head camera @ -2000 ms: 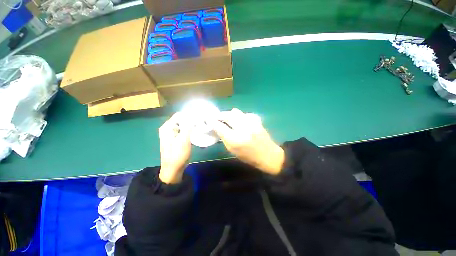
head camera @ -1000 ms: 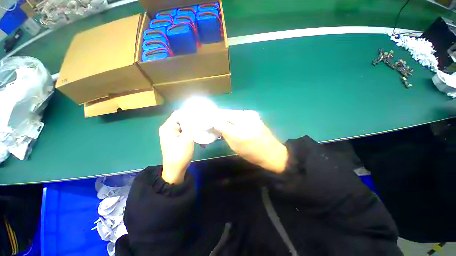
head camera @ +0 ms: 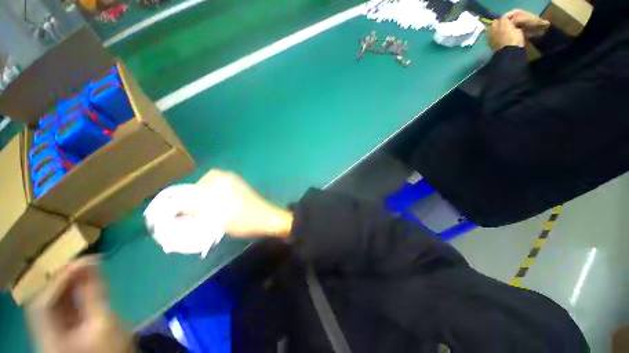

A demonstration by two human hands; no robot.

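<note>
A white housing [head camera: 169,224], glaring and slightly blurred, is held over the front edge of the green bench. My right hand [head camera: 231,207] grips it from the right side. My left hand [head camera: 72,310] is at the lower left, apart from the housing and strongly blurred; I cannot tell whether it holds anything. The details of the housing and my right fingertips are washed out by glare.
A battery carton [head camera: 114,176] with blue battery packs [head camera: 83,132] stands at the left. Small metal fittings [head camera: 383,48] and small white parts [head camera: 407,12] lie at the far side. Another person's hands [head camera: 507,33] work at the upper right. A blue bin [head camera: 207,317] is below the bench.
The view has turned to the right, bringing the neighbouring person into view. My left hand has let go of the housing and moved away to the lower left. My right hand keeps hold of it.
</note>
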